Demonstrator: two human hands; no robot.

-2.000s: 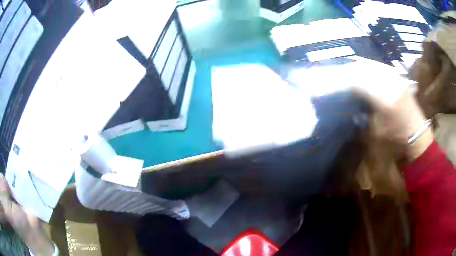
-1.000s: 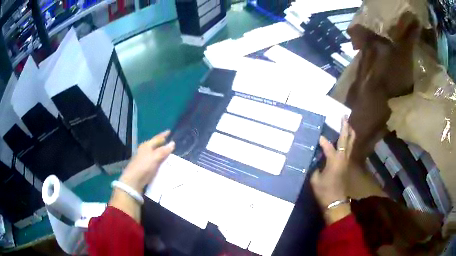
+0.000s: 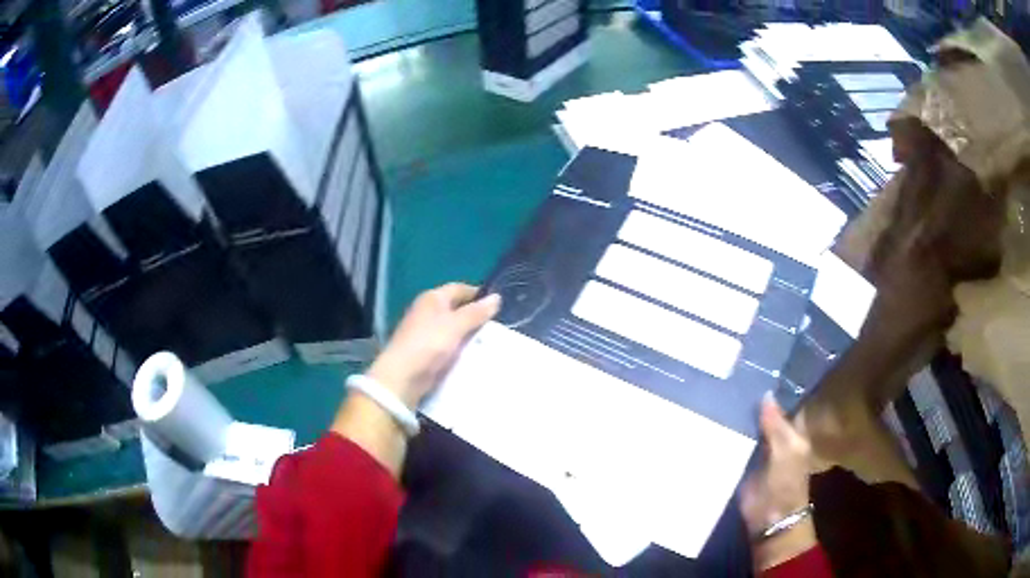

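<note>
A flat black and white box blank (image 3: 666, 288) lies tilted in front of me, with three white rectangles and a circle outline on its black part. My left hand (image 3: 435, 339) holds its left edge, thumb on top. My right hand (image 3: 779, 474) holds its lower right edge, thumb on top and the other fingers hidden underneath. More box blanks (image 3: 762, 175) lie fanned out behind it. A white label roll (image 3: 181, 406) with a core hole stands at the bench edge beside my left sleeve, its tail hanging down.
Erected black boxes (image 3: 282, 215) with white flaps open stand in rows at the left. Another box (image 3: 531, 45) stands at the back. A stack of blanks (image 3: 870, 96) lies at the back right. Crumpled brown paper (image 3: 943, 226) is at the right, around bundled blanks (image 3: 960, 452).
Two seconds ago my right hand was at the stack on the right. Now both hands hold the blank. Over the last second, the blank and hands have shifted right in view.
</note>
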